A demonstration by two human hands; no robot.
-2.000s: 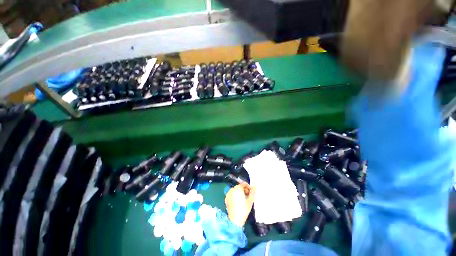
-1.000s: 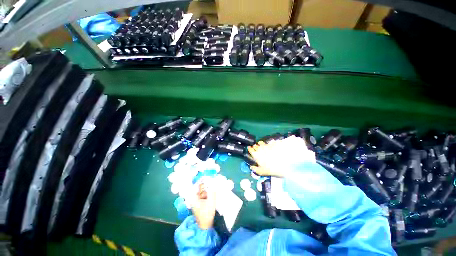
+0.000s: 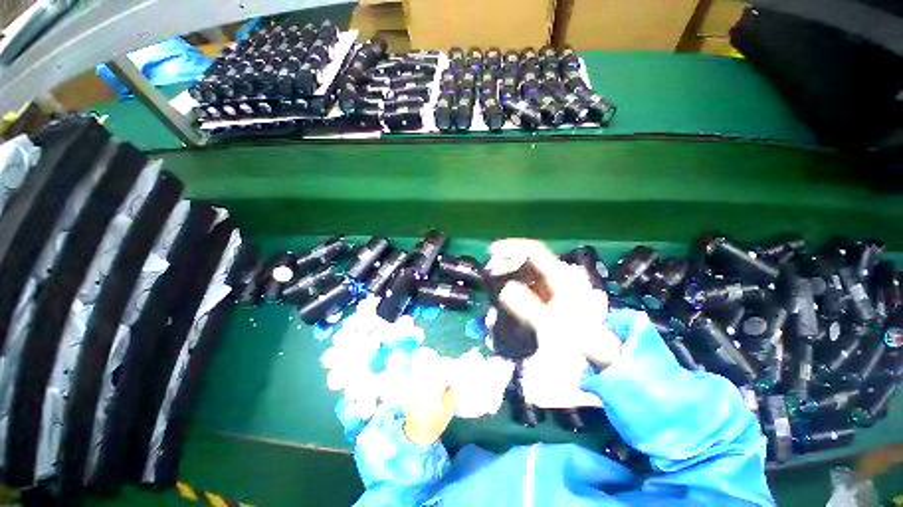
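Observation:
My right hand [image 3: 533, 295] is blurred, its fingers curled around a dark piece that looks like a black cylinder unit [image 3: 512, 335], beside the white sheets [image 3: 564, 371]. My left hand [image 3: 431, 414] is at the lower right of the pile of white round discs [image 3: 371, 356]. Its fingers touch white material [image 3: 480, 384]; whether they grip it cannot be told. Loose black cylinders [image 3: 396, 282] lie behind the discs, some with blue discs near them. The lower ends of two more show below the white sheets.
A large heap of black cylinders [image 3: 728, 347] lies at the right. Stacked black trays with grey-white edges [image 3: 129, 297] lean at the left. Lined-up units [image 3: 515, 84] stand on the green back level [image 3: 673, 99]. Cardboard cartons [image 3: 480, 22] are behind. A dark object hangs at the upper right.
My right hand first reached up high, then came down onto the white sheets, and now curls around a dark piece there. My left hand moved from the white sheet to the discs, then slightly right.

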